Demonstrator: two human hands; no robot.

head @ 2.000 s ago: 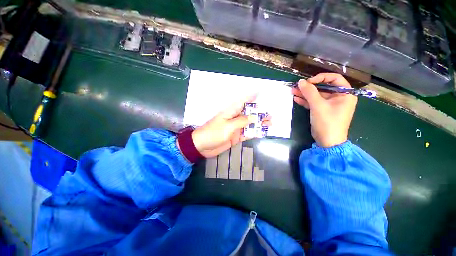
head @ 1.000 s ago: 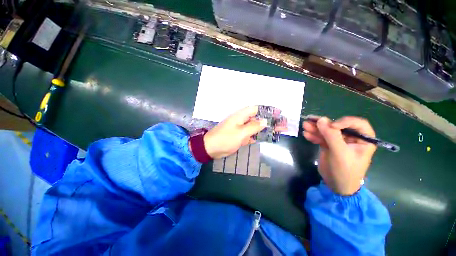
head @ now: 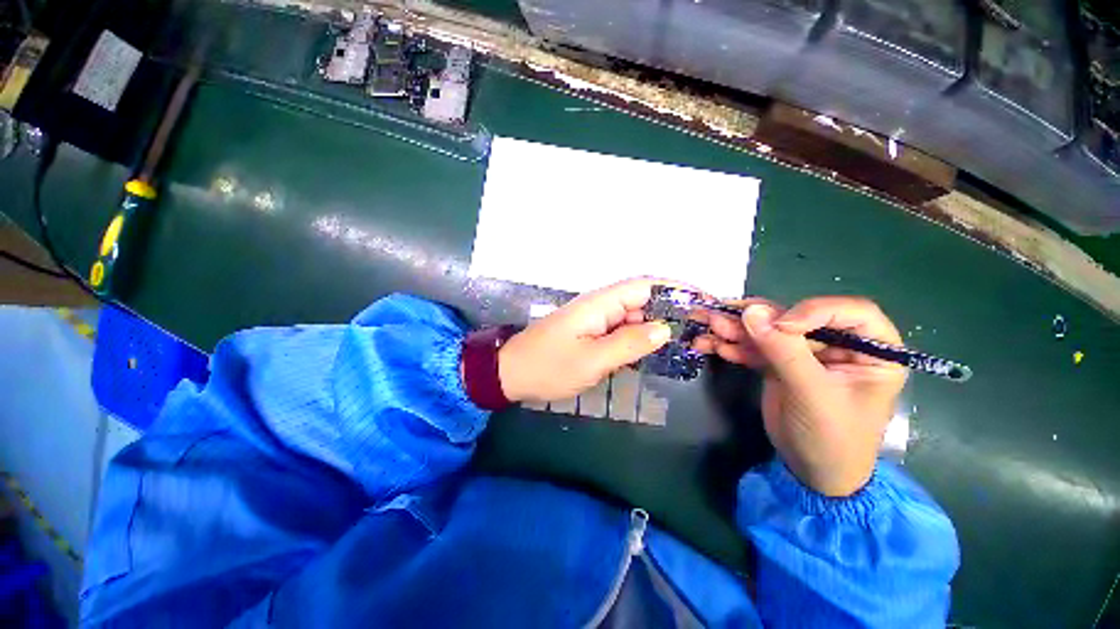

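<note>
My left hand (head: 583, 350) holds a small black and silver circuit board module (head: 673, 356) by its edges, near the lower edge of a white paper sheet (head: 614, 215). My right hand (head: 829, 381) holds a slim black pen-like tool (head: 878, 349). The tool's tip end reaches the module's upper right part; the very tip is too small to make out. Flat grey-brown adhesive strips (head: 623, 398) lie side by side below my left hand, which partly covers them.
A shallow clear tray (head: 344, 113) with modules (head: 448, 92) is at the upper left. Large clear blister trays (head: 786, 55) stand behind the bench edge. A yellow-and-black screwdriver (head: 123, 234) and a black box (head: 80, 105) with a white label are at the left.
My right hand has moved left, bringing the tool from beside the paper to the module. My left hand with the module is slightly lower, off most of the paper.
</note>
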